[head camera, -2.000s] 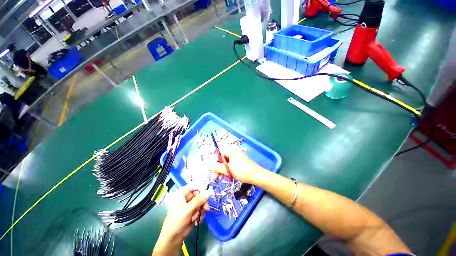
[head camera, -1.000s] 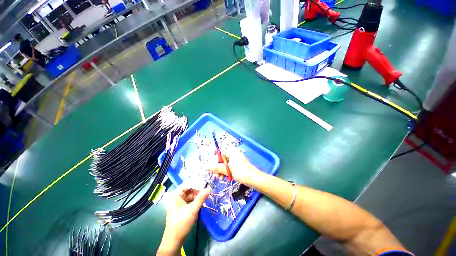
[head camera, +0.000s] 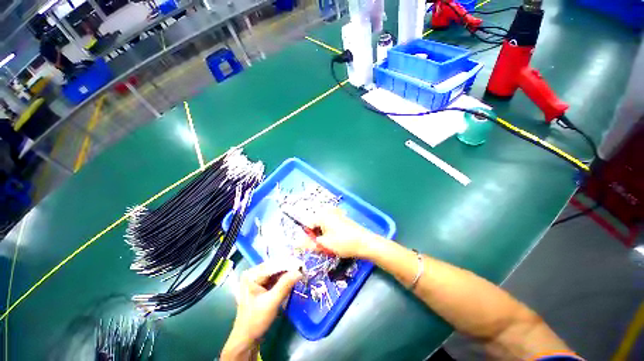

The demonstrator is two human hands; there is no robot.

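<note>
The blue tray (head camera: 376, 224) lies in front of me, with a loose heap of small white and silvery pieces (head camera: 321, 290) in it. My right hand (head camera: 342, 234) is over the tray and holds the red-handled cutters (head camera: 302, 224), dark tip pointing up and left. My left hand (head camera: 263, 295) is at the tray's near left edge, thumb and fingers pinched together. A small dark bit shows at its fingertips; whether it is a cable end I cannot tell. A thick bundle of black cables (head camera: 187, 218) with whitish ends lies left of the tray.
A dark second cable bundle (head camera: 126, 340) is at the lower left. Blue bins (head camera: 426, 79) stand on white paper (head camera: 413, 125) beside a green pot (head camera: 474, 128). A pale strip (head camera: 438, 162) lies right of the tray. A red heat gun (head camera: 510, 67) and black power cord (head camera: 416, 113) are beyond.
The cutters have tilted to the left, and their tip has moved left over the heap. A black cable seen below my left hand earlier no longer shows clearly.
</note>
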